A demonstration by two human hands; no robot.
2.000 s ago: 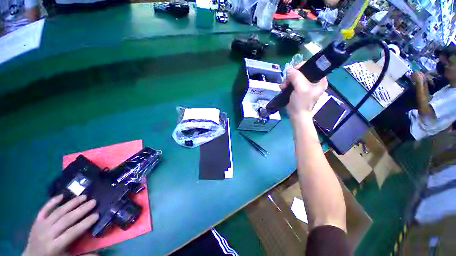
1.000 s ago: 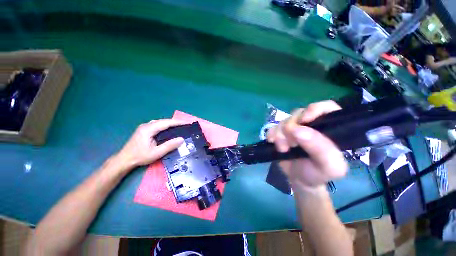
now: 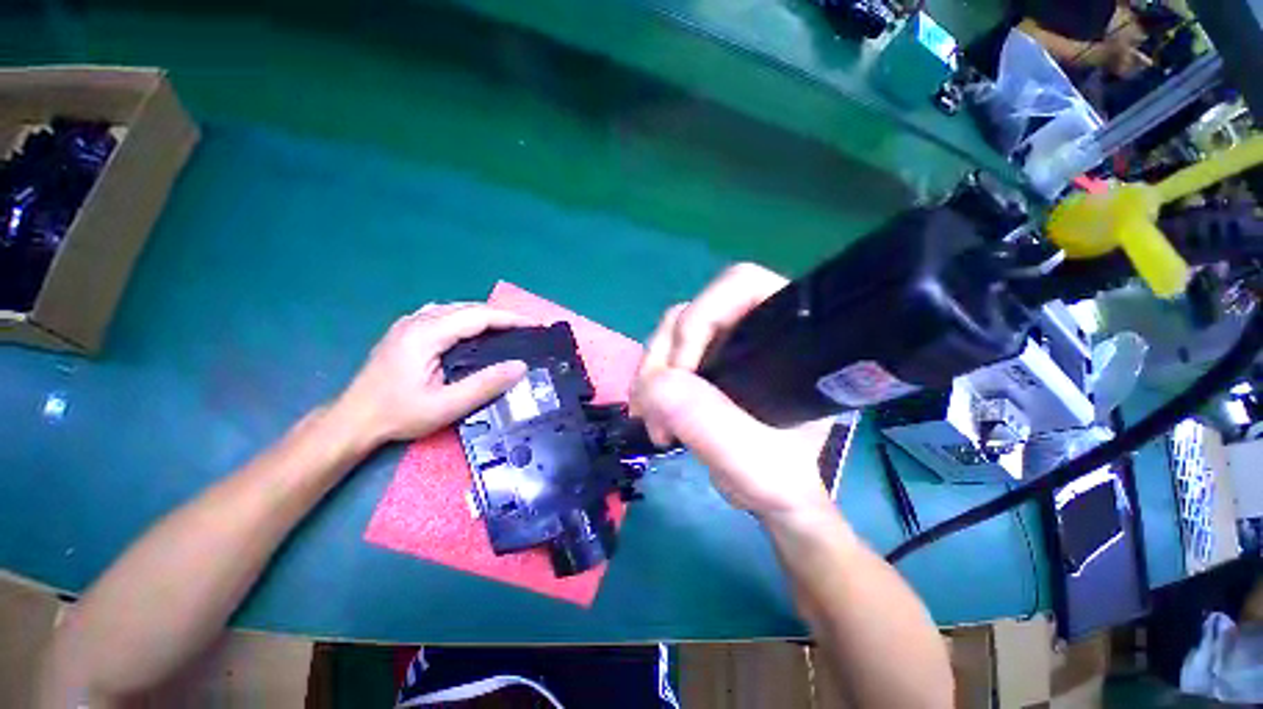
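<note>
A black device unit [image 3: 533, 450] with a pale label lies on the pink-red foam mat [image 3: 423, 499]. My left hand [image 3: 436, 371] holds its upper left side, the thumb beside the label. My right hand [image 3: 720, 388] grips the thick black electric screwdriver [image 3: 873, 326], which slants down to the left. Its front end is at the right side of the unit, near the wrapped arm; the tip is hidden, so I cannot tell if it touches a screw.
A divided carton [image 3: 132, 222] of small black parts stands at the left. The screw feeder [image 3: 990, 416], tweezers [image 3: 900, 488] and a black tray [image 3: 1101, 554] are at the right. The screwdriver's cable curves across there, below a yellow hanger [image 3: 1129, 229]. Another person's hand [image 3: 1108, 49] shows at top right.
The screwdriver has come from the feeder, over on the right, to the unit, and now points more steeply down. My left hand has shifted from lying on the unit to holding its upper left side.
</note>
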